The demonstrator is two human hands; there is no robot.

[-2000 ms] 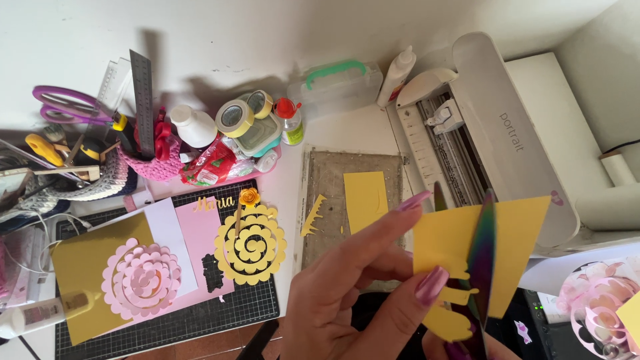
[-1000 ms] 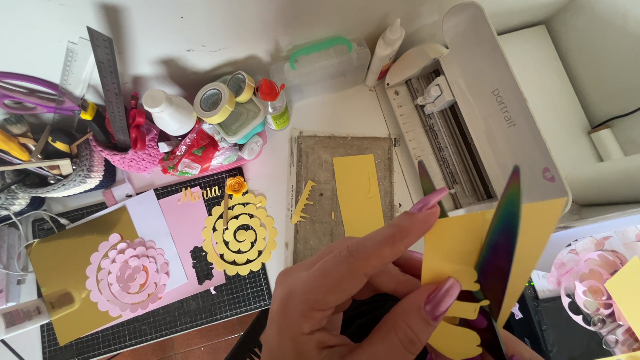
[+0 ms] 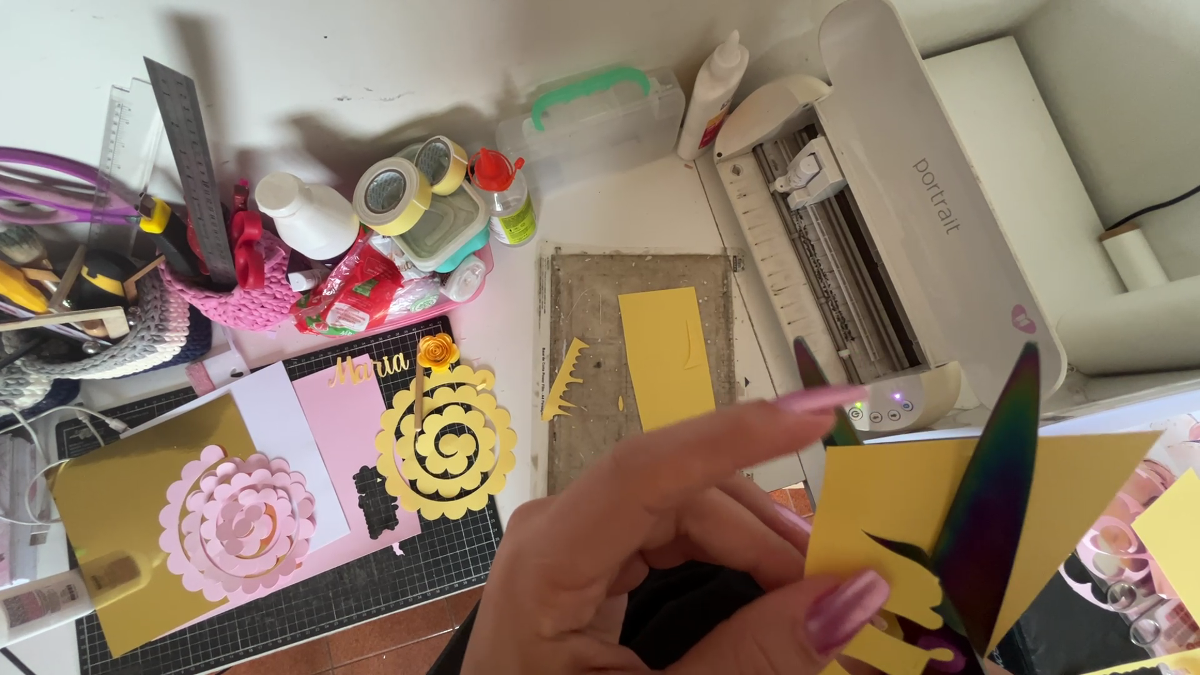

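My left hand (image 3: 684, 534) pinches a sheet of yellow cardstock (image 3: 881, 487) between thumb and fingers at the lower right. Scissors with iridescent blades (image 3: 989, 497) stand spread apart across the sheet, one blade in front of it and the other tip behind its upper left corner. My right hand (image 3: 947, 661) is mostly hidden at the bottom edge, at the scissors' purple handle. Left of the hands, a yellow cardstock rectangle (image 3: 667, 361) and a jagged yellow offcut (image 3: 564, 380) lie on a worn cutting mat (image 3: 600, 281).
A cutting machine (image 3: 891, 187) stands at upper right. At left, a black grid mat (image 3: 441, 562) bears a pink paper spiral (image 3: 239, 525), a yellow paper spiral (image 3: 448, 445) and gold card (image 3: 141, 516). Behind are a glue bottle (image 3: 712, 98), a plastic box (image 3: 600, 122) and tool holders (image 3: 244, 286).
My left hand and the yellow sheet have shifted right and lower in view since two seconds ago. The scissor blades have spread wider apart.
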